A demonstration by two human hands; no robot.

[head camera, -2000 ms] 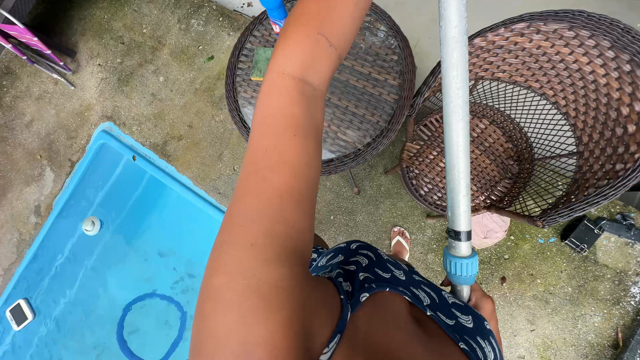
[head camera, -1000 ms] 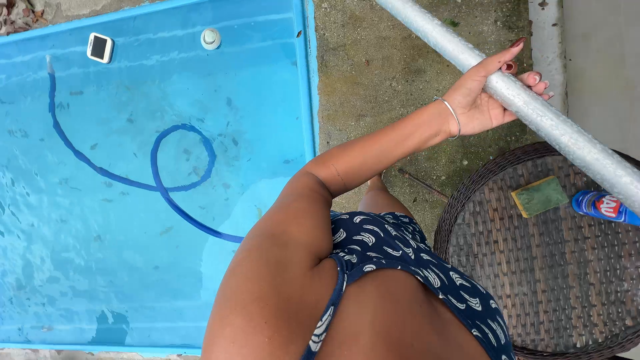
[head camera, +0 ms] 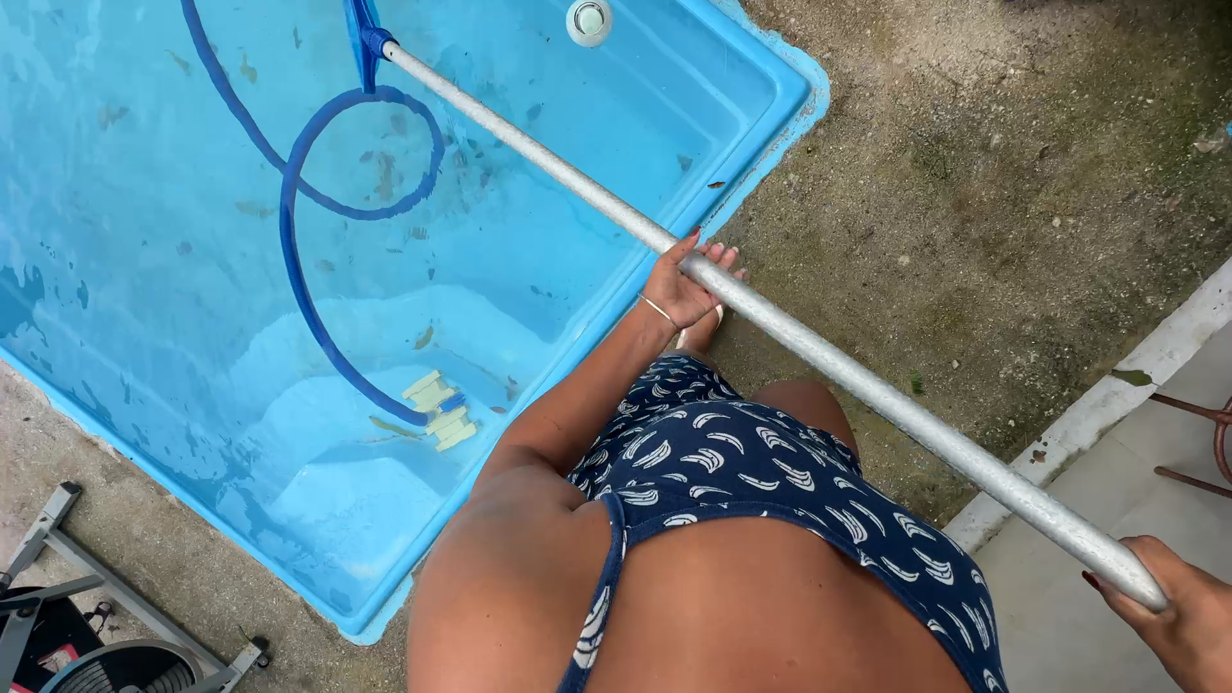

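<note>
A long metal pole (head camera: pixel 828 351) runs diagonally from upper left to lower right. My left hand (head camera: pixel 688 284) supports it near the pool's edge, the pole lying across the palm with the fingers partly spread. At the lower right, my right hand (head camera: pixel 1169 602) grips the pole's end. The far end carries a blue plastic pool tool (head camera: pixel 364 43) above the water; its full shape is cut off by the frame. A blue hose (head camera: pixel 292 241) loops through the pool and meets a pale yellow vacuum head (head camera: pixel 441 412) with a blue middle, at the pool's near corner.
The blue pool rim (head camera: pixel 568 361) passes beside my left forearm. A round white fitting (head camera: pixel 589 21) is on the pool wall. Leaves and dirt show in the water. A metal-framed piece of equipment (head camera: pixel 125 597) stands lower left, and reddish-brown metal legs (head camera: pixel 1193 409) are at the right.
The view has swung from the woven table to the pool. The pole now reaches over the water, with its blue tool in view. My left hand still supports the pole; my right hand has come into view.
</note>
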